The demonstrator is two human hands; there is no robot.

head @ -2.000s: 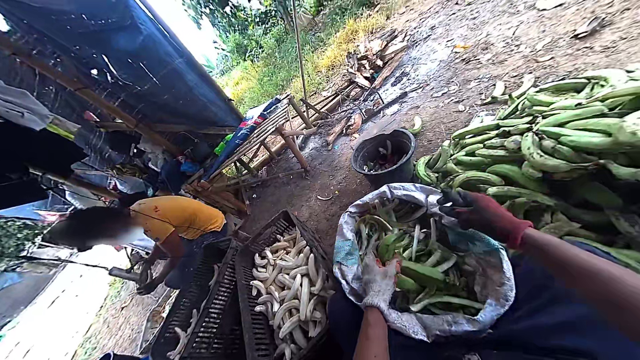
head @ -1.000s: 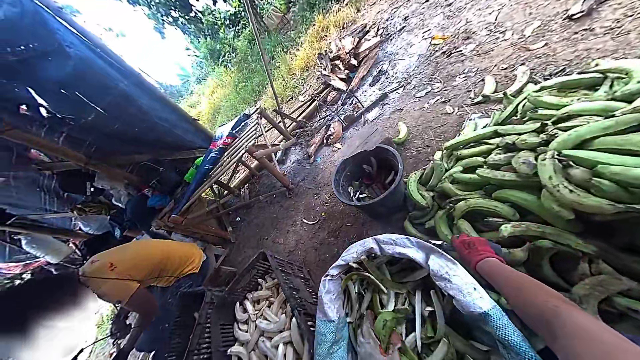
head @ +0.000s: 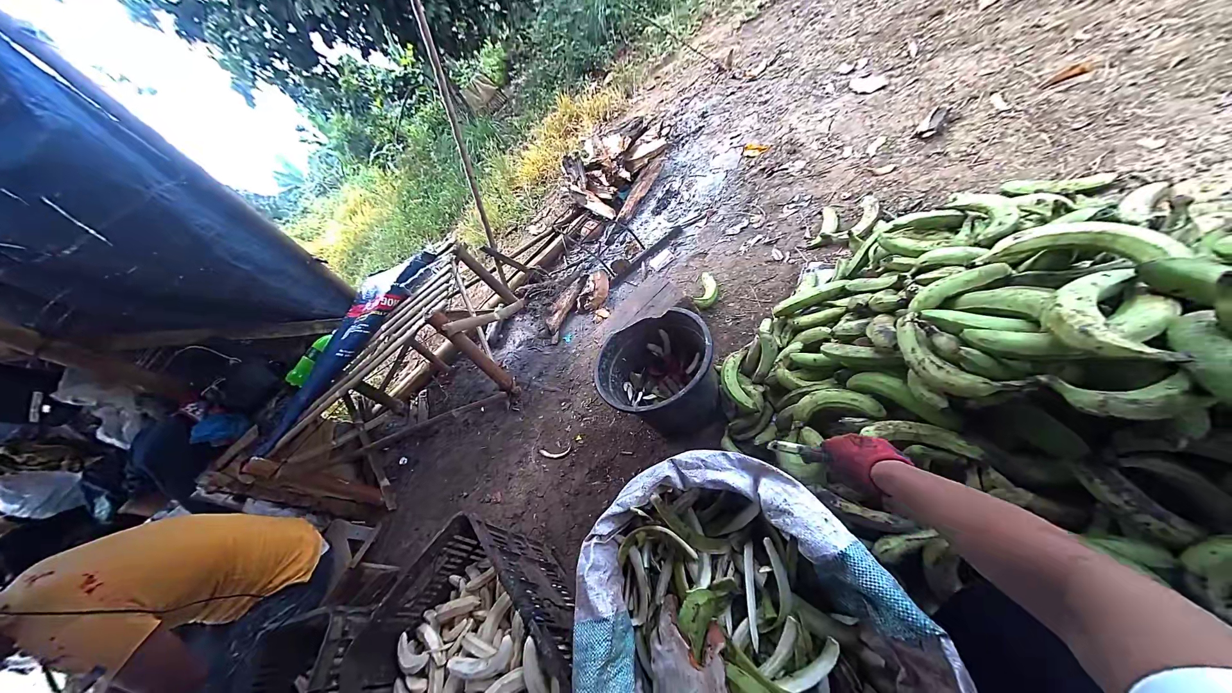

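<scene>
My right hand point(head: 861, 462), in a red and dark glove, is at the near left side of a heap of green plantains point(head: 1001, 318). A small slim object point(head: 797, 449), possibly a knife, sticks out leftward from its fingers. Below stands an open woven sack point(head: 712, 467) with a rolled rim, holding green and pale peels point(head: 751, 587). What seems to be my left hand point(head: 685, 650), in a pale stained glove, is among the peels at the bottom edge; its fingers are unclear. Peeled plantains point(head: 472, 640) lie in a black plastic crate point(head: 525, 577) left of the sack.
A black bucket point(head: 664, 409) with scraps stands beyond the sack. A person in a yellow shirt point(head: 173, 577) bends at the lower left. Behind are a pole rack point(head: 433, 327), a dark tarpaulin point(head: 144, 202) and split wood point(head: 616, 164). Bare soil runs to the upper right.
My right hand has moved from over the sack to the plantain heap. The left forearm, seen earlier at the sack, is out of sight. The person in yellow bends lower. The view has shifted.
</scene>
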